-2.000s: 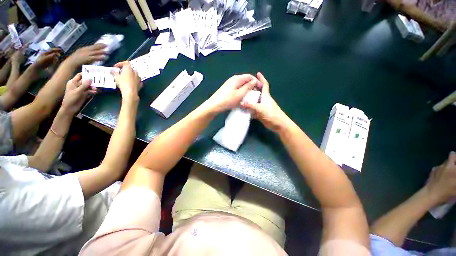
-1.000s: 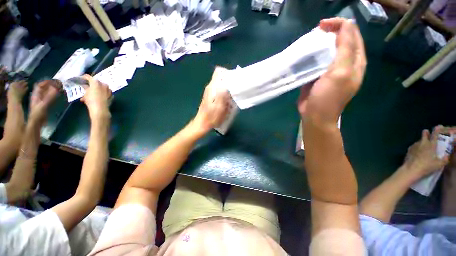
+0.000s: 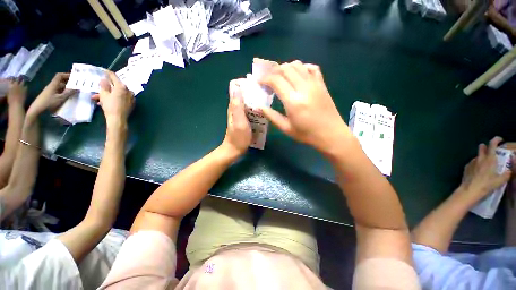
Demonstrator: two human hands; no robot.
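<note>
My left hand (image 3: pixel 240 122) holds a slim white folding carton (image 3: pixel 258 131) upright over the table in front of me, its open end away from me. A white wrapped product (image 3: pixel 253 93) shows at that open end, mostly above the carton. My right hand (image 3: pixel 301 102) is bent over it with its fingers on the wrapped product. A pale flap stands up behind the product. How far the product sits inside the carton is hidden.
Two closed cartons (image 3: pixel 373 133) lie side by side right of my hands. A fanned leaflet pile (image 3: pixel 195 28) lies at the far centre-left. A person at the left holds a leaflet (image 3: pixel 86 78); a person at the right holds a carton (image 3: pixel 491 192).
The carton that lay at the left is now in my left hand. The wrapped product, stretched out between my hands a second ago, is now at its open end. My right hand has moved inward.
</note>
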